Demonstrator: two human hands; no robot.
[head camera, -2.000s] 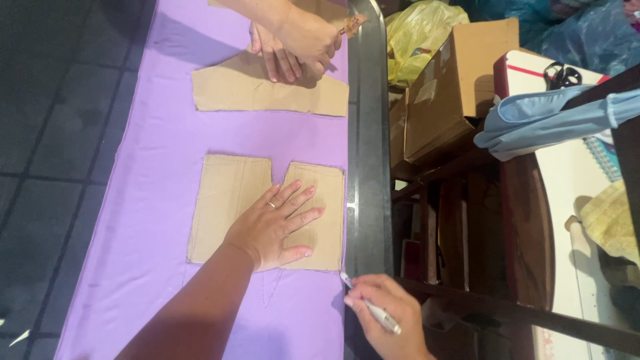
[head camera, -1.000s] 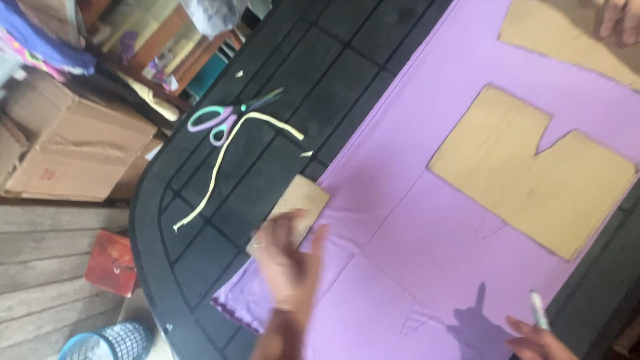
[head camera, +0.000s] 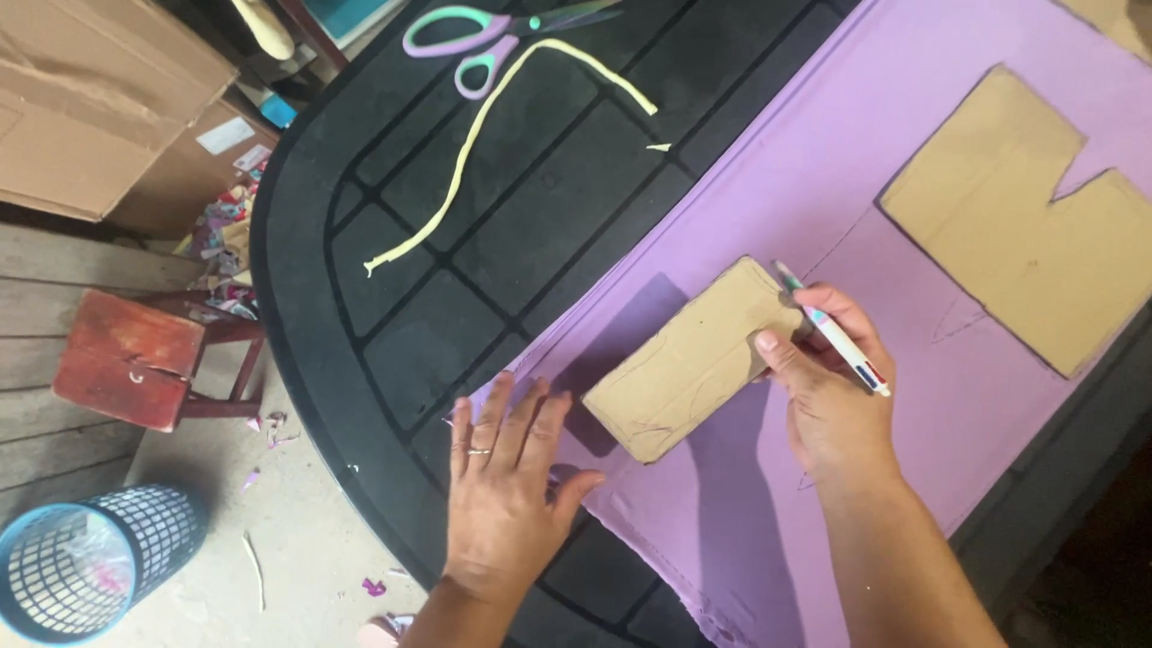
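Observation:
My right hand (head camera: 837, 378) grips a small rectangular cardboard piece (head camera: 693, 360) between thumb and fingers, with a white multicolor pen (head camera: 837, 337) also in it. The piece is raised over the purple fabric (head camera: 747, 225) and casts a shadow. My left hand (head camera: 513, 477), a ring on one finger, lies flat with fingers spread at the fabric's corner, touching nothing else that shows. A notched cardboard pattern piece (head camera: 999, 216) rests on the fabric at the right. Pen lines run across the cloth beside it.
On the black table (head camera: 423, 333) lie scissors (head camera: 504, 36) and a pale yellow fabric strip (head camera: 463, 153). Another cardboard piece (head camera: 1116, 22) shows at the top right. Beyond the table's edge are cardboard boxes (head camera: 99, 99), a red wooden stool (head camera: 130, 360) and a blue basket (head camera: 117, 558).
The view has swung toward the table's rounded end. The small cardboard piece, under my left hand at the fabric's edge a second ago, is now in my right hand. My left hand has come off it.

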